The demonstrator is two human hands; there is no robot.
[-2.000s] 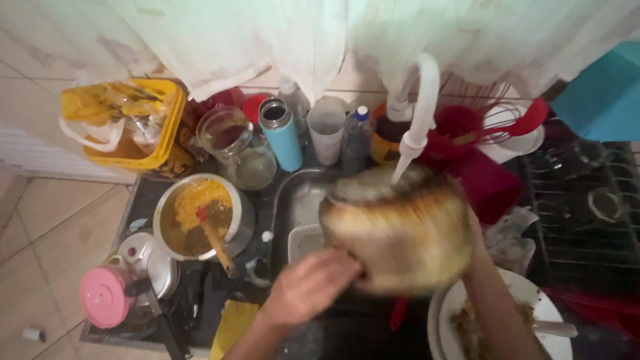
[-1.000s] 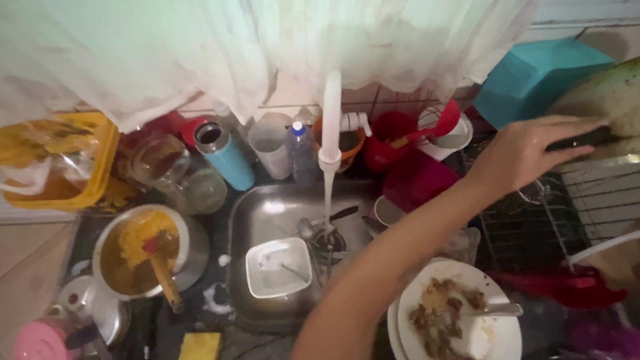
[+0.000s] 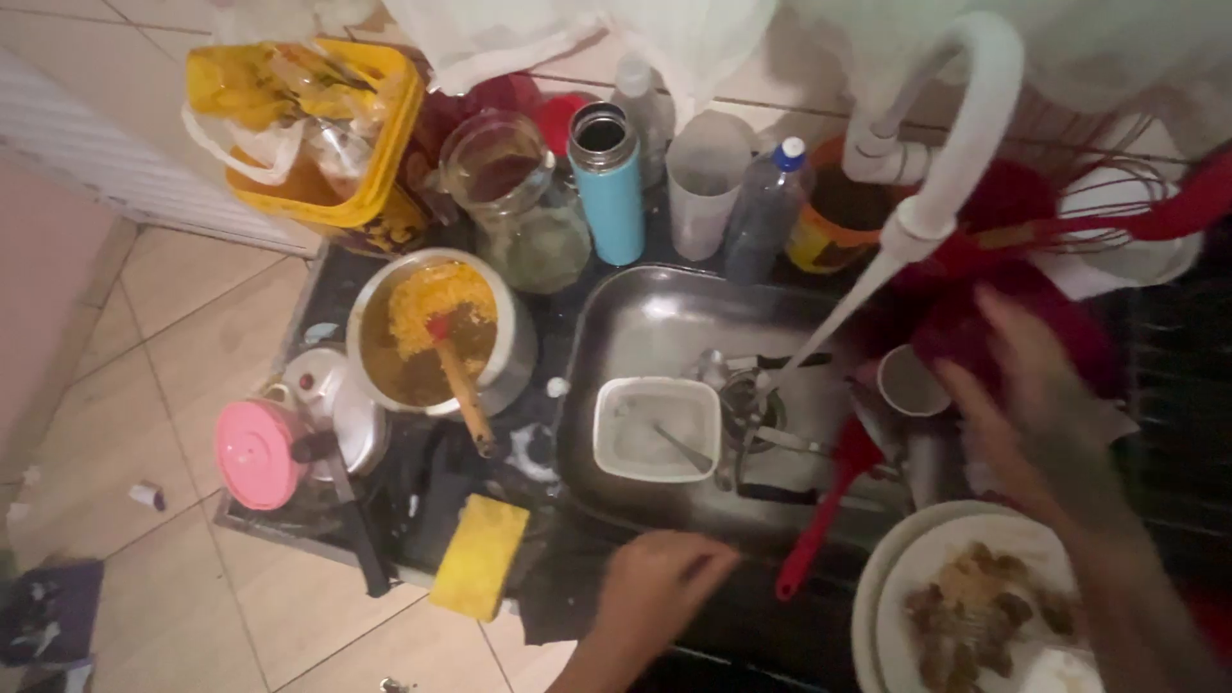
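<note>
My left hand point(image 3: 664, 587) hangs empty over the front edge of the steel sink point(image 3: 626, 318), fingers loosely curled. My right hand point(image 3: 1011, 395), blurred, reaches over the sink's right side beside a white cup point(image 3: 912, 381) and a dark red container point(image 3: 1049, 318); whether it touches either I cannot tell. Water runs from the white faucet point(image 3: 982, 125) onto cutlery at the drain. A white square tub point(image 3: 657, 429) with a utensil in it sits in the sink. A red-handled utensil point(image 3: 833, 510) leans across the front rim. Food scraps lie on a white plate point(image 3: 991, 616).
Left of the sink are a pot point(image 3: 433, 332) with orange residue and a wooden spoon, a yellow sponge point(image 3: 479, 556), a pink-lidded container point(image 3: 258, 454) and a metal lid. A blue bottle point(image 3: 608, 192), a glass jar point(image 3: 525, 212) and a yellow bucket point(image 3: 318, 144) stand behind.
Two seconds ago both hands held a large scorched pot under the faucet. One second ago my right hand held its dark handle over the rack; now the pot is out of view and my hand is back by the sink.
</note>
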